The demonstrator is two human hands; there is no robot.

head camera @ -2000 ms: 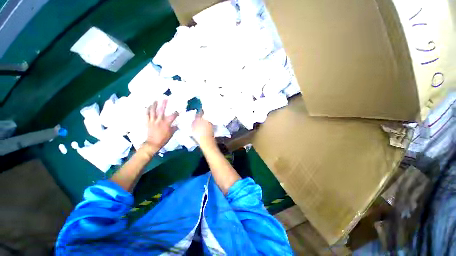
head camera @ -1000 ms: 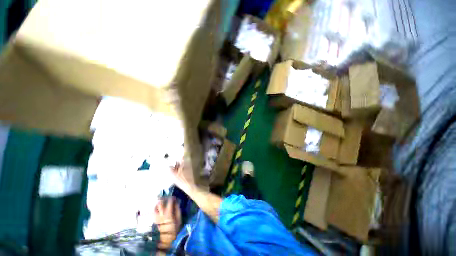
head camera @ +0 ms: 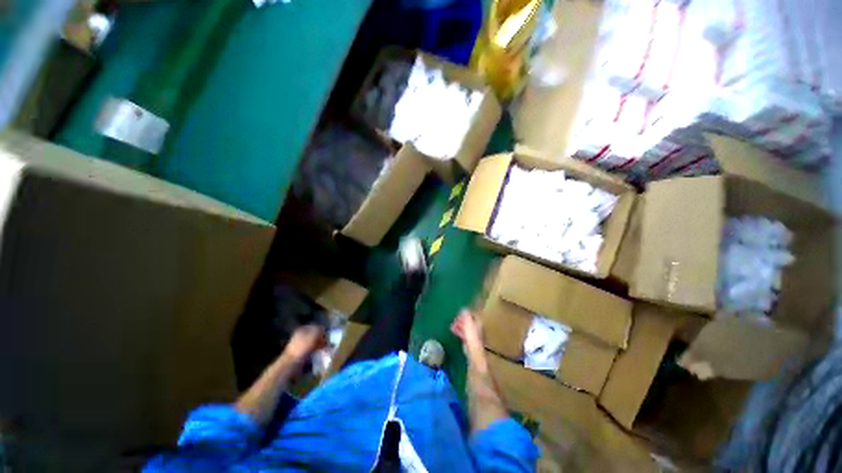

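My left hand is low at the left of my body, blurred, over a small open carton with white pieces in it; I cannot tell whether it holds anything. My right hand is at the right of my body, above the green floor, beside a carton with half-open flaps; its fingers look curled, and no held thing can be made out. An open carton filled with white pieces stands ahead of my right hand. Another filled carton stands beyond it to the left.
A large brown carton is at the left by the green bench, with a small white box on top. White bundles with red lines are stacked back right. An open carton is at right. A yellow sack lies ahead. My feet are on taped floor.
The view has turned from the bench heap towards the floor cartons. Both hands have left the heap of white pieces and are now apart at my sides. My feet show on the floor.
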